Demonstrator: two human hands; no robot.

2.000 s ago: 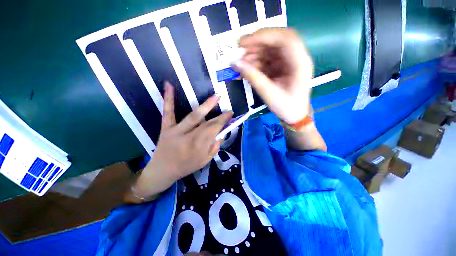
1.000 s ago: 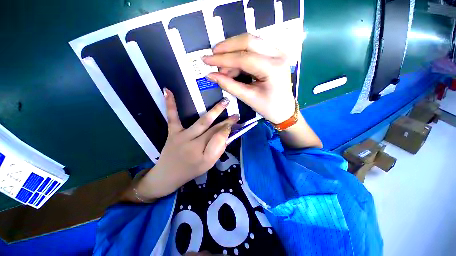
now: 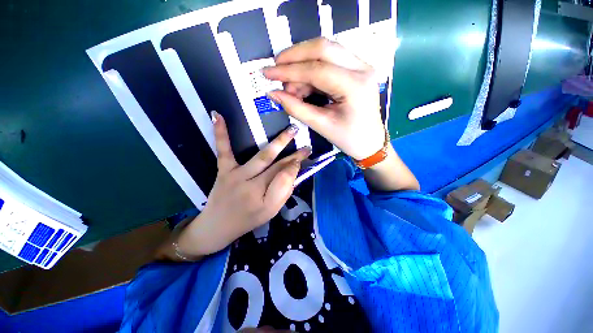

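Note:
A white die-cut sheet [image 3: 144, 116] with several black hooked strips lies on the green bench. A printed label [image 3: 265, 105], white with a blue band, lies across the third strip from the left. My right hand [image 3: 331, 97] has its thumb and fingertips on the label's right part and hides some of it. My left hand [image 3: 244, 195] rests with spread fingers on the sheet's lower part, below the label. Something white with a blue or purple edge shows by its thumb, mostly hidden.
A label sheet stack [image 3: 42, 227] lies at the left edge. A short white stick [image 3: 430, 108] lies right of the sheet. A black moulded panel [image 3: 510, 58] lies on silvery wrap farther right. Brown cartons [image 3: 530, 172] stand lower right. An open cardboard box [image 3: 84, 276] is below the bench edge.
My right hand has moved left with the label, from over the fourth strip onto the third. My left hand has hardly moved. The white stick now shows fully.

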